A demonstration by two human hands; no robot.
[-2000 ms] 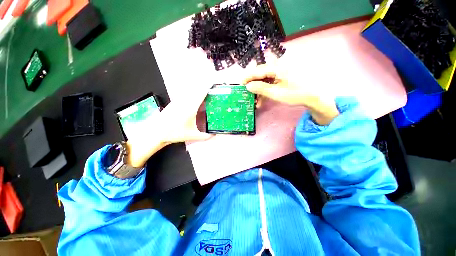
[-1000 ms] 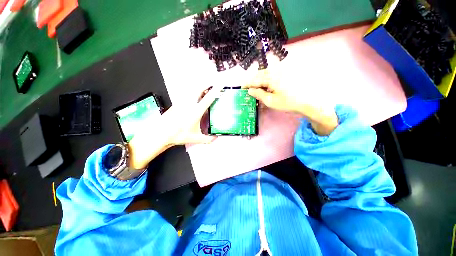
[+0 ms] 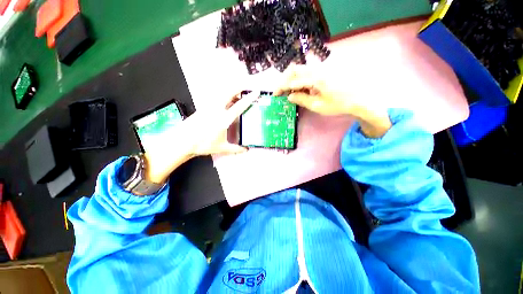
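A board-in-housing unit (image 3: 268,122), a green board framed by a black rim, lies on the pink work mat (image 3: 390,80) in front of me. My left hand (image 3: 209,129) grips its left side, thumb at the lower edge and fingers at the upper left corner. My right hand (image 3: 324,95) has its fingertips at the upper right edge; whether they hold a small part is hidden. A tangled pile of black toothed plastic strips (image 3: 272,31) lies on the mat just beyond the hands.
A second board-in-housing unit (image 3: 160,123) lies beside my left wrist. An open bottom housing (image 3: 92,123) and upturned housings (image 3: 46,155) stand at left. The green conveyor belt (image 3: 132,34) carries units at far left. A blue and yellow parts bin (image 3: 459,57) stands at right.
The housings and unit on the belt have shifted slightly left and down in view. Both hands stay at the unit; the right fingertips have shifted slightly along its upper edge.
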